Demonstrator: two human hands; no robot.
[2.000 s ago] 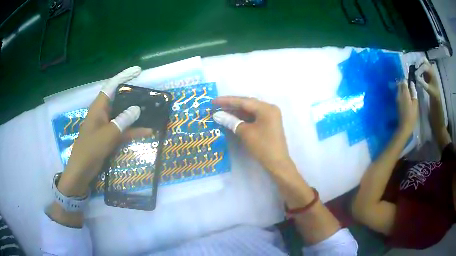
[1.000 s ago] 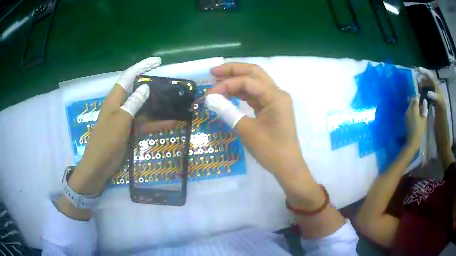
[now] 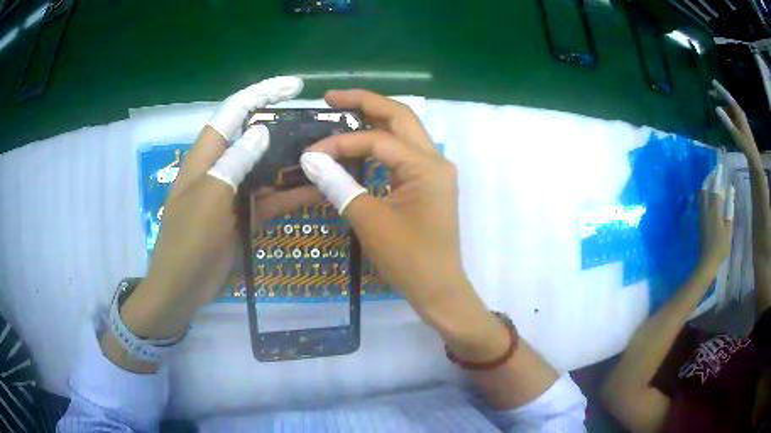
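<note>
A black phone middle frame (image 3: 306, 345) is held upright over the blue flex carrier sheet (image 3: 155, 186), its solid plate at the top and its open window below. My left hand (image 3: 203, 194) grips the plate's upper left edge, with white finger cots on the thumb and a finger. My right hand (image 3: 406, 203) is over the plate, its cotted thumb and index finger together at an orange flex circuit (image 3: 290, 175) that lies against the plate's lower part. The fingertips partly hide the strip. Rows of orange strips show through the frame's window.
A green conveyor belt (image 3: 194, 51) runs across the far side with several black frames. Blue liner pieces (image 3: 668, 203) lie at the right on the white sheet (image 3: 507, 186). A neighbour's hands and arm (image 3: 668, 338) are at the far right.
My right hand has moved left from the carrier sheet onto the frame's plate. The frame has turned straighter and shifted right in view. Frames on the belt have moved left.
</note>
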